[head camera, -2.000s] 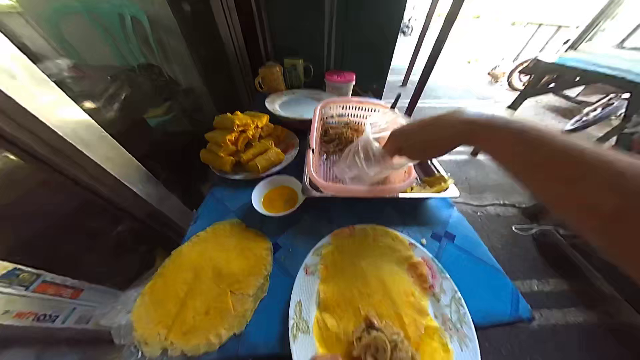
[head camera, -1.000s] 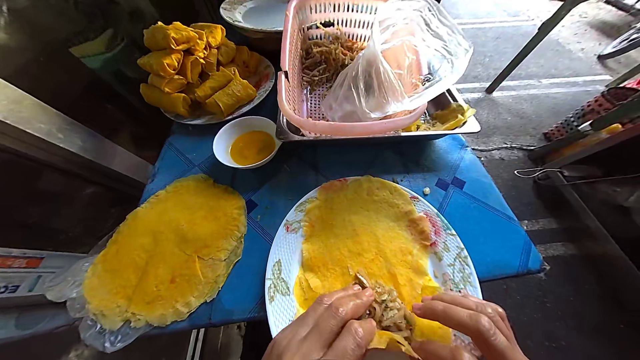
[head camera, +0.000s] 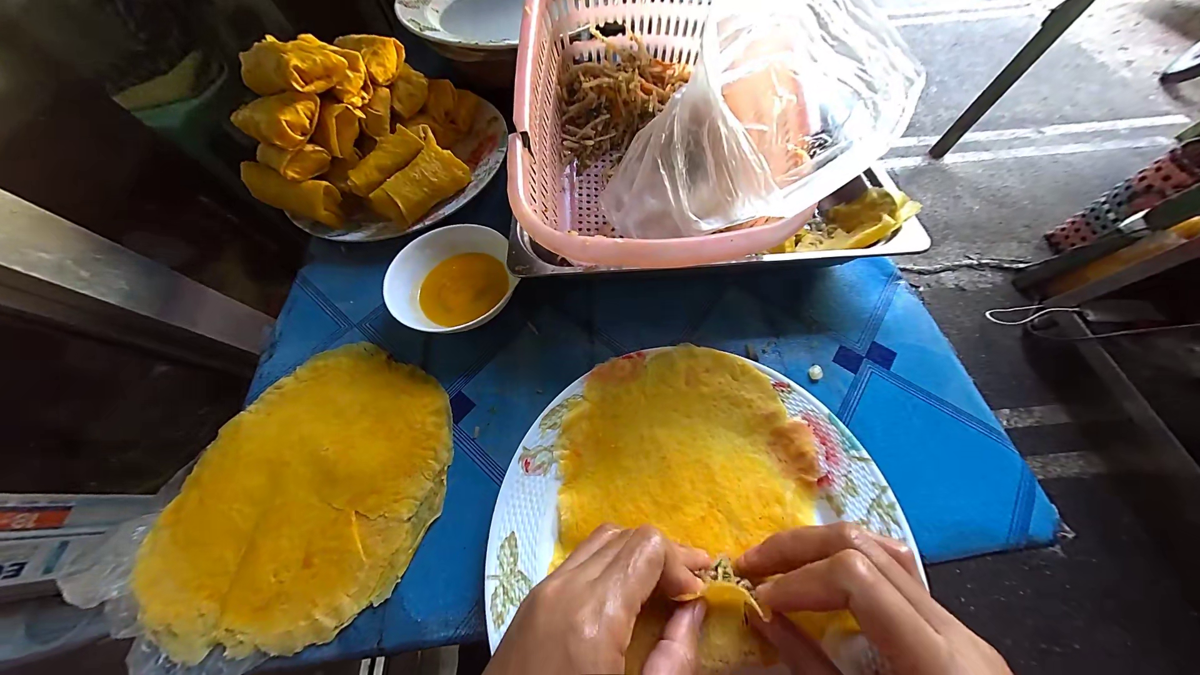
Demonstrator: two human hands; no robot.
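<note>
A yellow wrapper sheet (head camera: pixel 684 450) lies flat on a white floral plate (head camera: pixel 511 525). At its near end my left hand (head camera: pixel 600 600) and my right hand (head camera: pixel 862 591) pinch the wrapper's folded edge between thumbs and fingers. A bit of shredded filling (head camera: pixel 722 570) shows between the fingertips; the rest is covered by the wrapper and hands. To the left, more yellow wrappers (head camera: pixel 300 497) lie stacked on clear plastic. A small white bowl (head camera: pixel 403 291) with yellow-orange liquid stands behind, beside a metal tray (head camera: pixel 905 239).
Filled yellow rolls (head camera: pixel 417 183) are piled on a plate at the back left. A pink plastic basket (head camera: pixel 647 248) with shredded filling (head camera: pixel 614 103) and a clear plastic bag (head camera: pixel 694 159) rests on the metal tray. The blue-covered table (head camera: pixel 947 450) ends at the right.
My right hand has come from the plastic bag at the basket to the plate. Both hands now hold the wrapper's near edge folded up over the filling, which lay exposed earlier.
</note>
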